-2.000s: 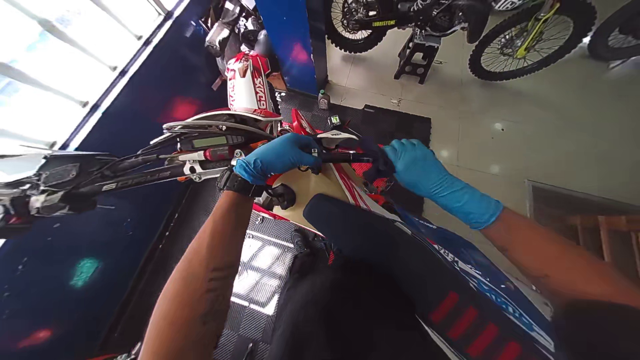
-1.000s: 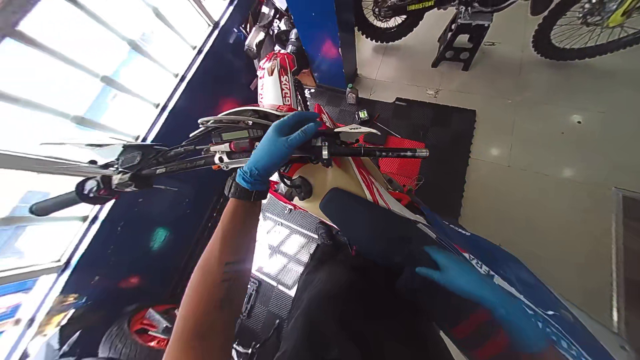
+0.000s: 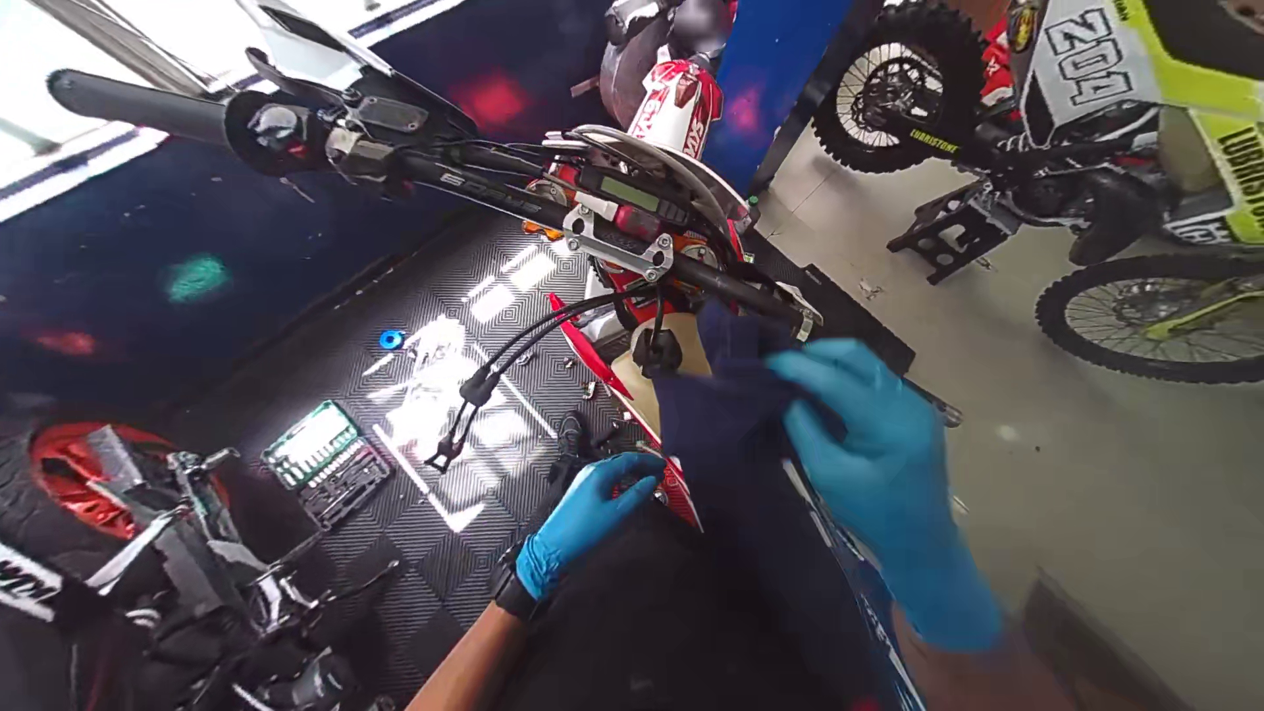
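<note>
My right hand (image 3: 859,434), in a blue glove and blurred, grips a dark blue cloth (image 3: 726,410) that hangs over part of the dirt bike's tan fuel tank (image 3: 637,390) and seat area. My left hand (image 3: 592,513), also gloved, is beside the red side shroud (image 3: 681,494); its fingers are slightly bent and nothing is seen in them. Ahead of both hands the black handlebar (image 3: 474,183) crosses the bike, held in a silver clamp (image 3: 617,242). A black fuel cap (image 3: 657,351) sits on the tank, and thin black cables (image 3: 523,341) hang to its left.
An open socket set (image 3: 331,464) lies on the black floor mat (image 3: 425,553) at the left, near a blue ring (image 3: 392,340). Motorcycle parts and an orange-red wheel (image 3: 84,479) fill the lower left. Another dirt bike (image 3: 1096,188) and a black stand (image 3: 953,232) are at the upper right.
My left hand has left the handlebar area and is lower, beside the shroud. My right hand, over the seat one second ago, is now farther forward with the dark cloth. The view has shifted.
</note>
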